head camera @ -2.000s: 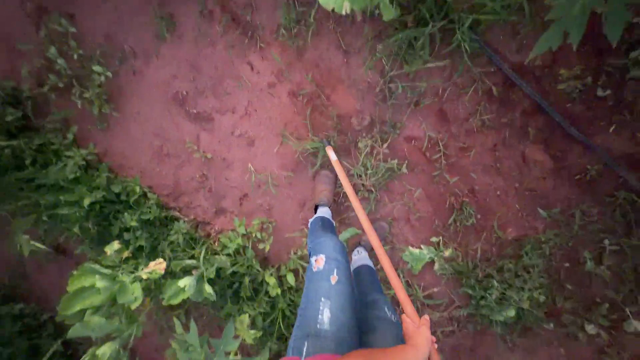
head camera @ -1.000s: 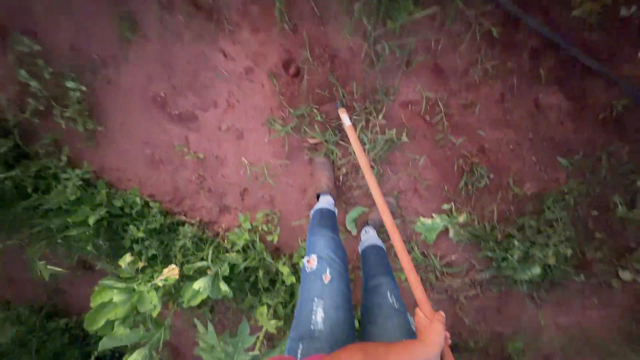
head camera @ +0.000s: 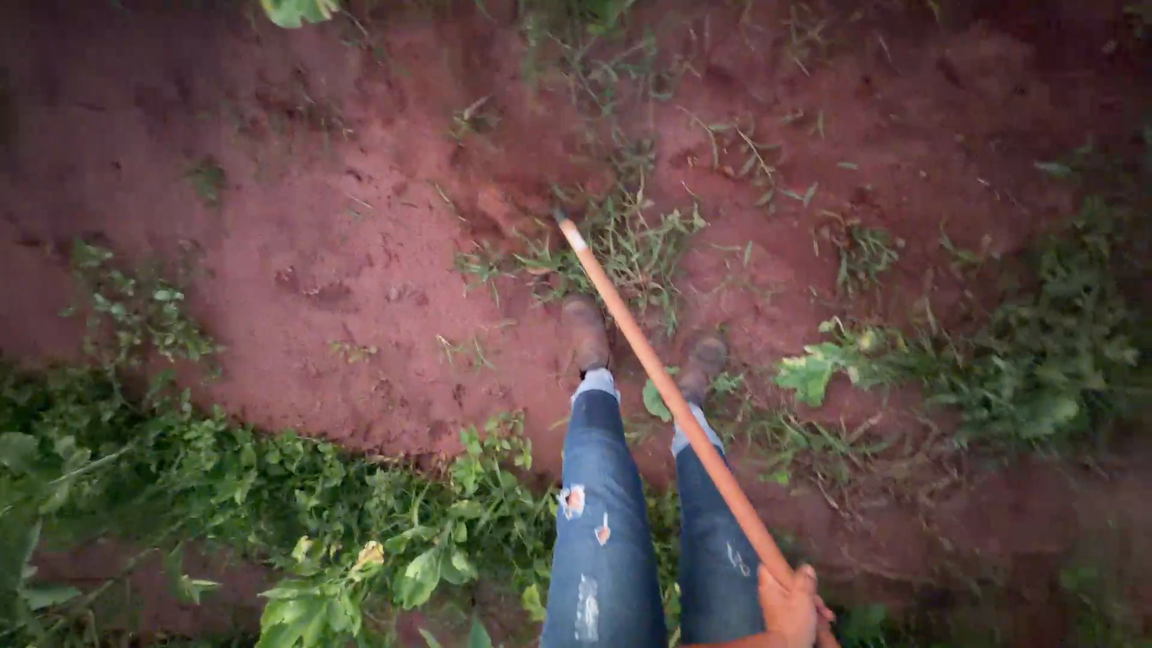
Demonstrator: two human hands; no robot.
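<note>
At the lower right, a hand point(head camera: 792, 605) is closed around a long orange pole point(head camera: 670, 391); its forearm comes in from the lower left, so I take it for my left hand. Some fingers of another hand may show just behind it, but my right hand cannot be made out clearly. From there the pole slants up and left across my right leg. Its far end has a pale band and a dark tip, which rests at or just above a clump of grass point(head camera: 643, 256) on reddish soil. Any tool head is hidden or too blurred to tell.
My brown boots point(head camera: 585, 331) stand on reddish soil point(head camera: 360, 270) just below the grass clump. Dense leafy plants point(head camera: 270, 486) run along the lower left. More weeds point(head camera: 1044, 378) grow at the right, and a broad leaf point(head camera: 299, 9) shows at the top edge.
The black hose or cord seen at the upper right in the earlier frames is out of view. The pole's far end has shifted left relative to the boots. The hand still grips the pole.
</note>
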